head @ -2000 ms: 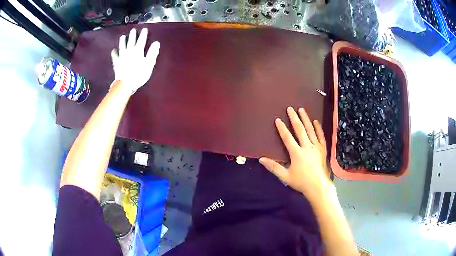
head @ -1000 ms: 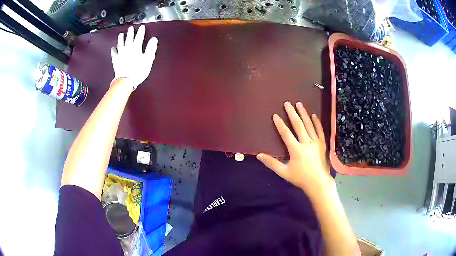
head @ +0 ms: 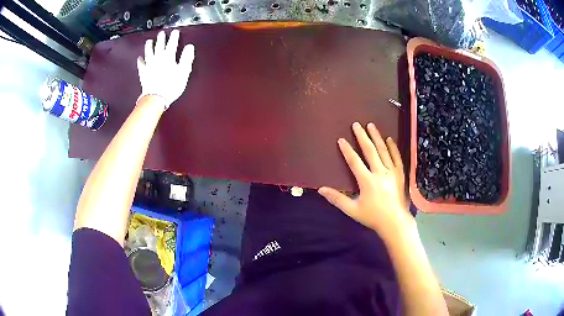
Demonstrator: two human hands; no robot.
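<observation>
The dark red-brown work board lies in front of me. My left hand, in a white glove, rests flat on its upper left part with fingers spread, holding nothing. My bare right hand rests with fingers spread on the board's lower right corner, also empty, thumb at the front edge. A reddish-orange parts tray full of small black workpieces stands right of the board. A small metal pin lies near the board's right edge.
A blue-white-red spray can is at the board's left edge. The holed steel press bed lies beyond the board. A plastic bag is behind the tray. A blue bin with yellow contents is below left. Blue bins are at upper right.
The view has shifted slightly, so the tray and the press bed sit a little higher in the picture. Both hands stay flat on the board.
</observation>
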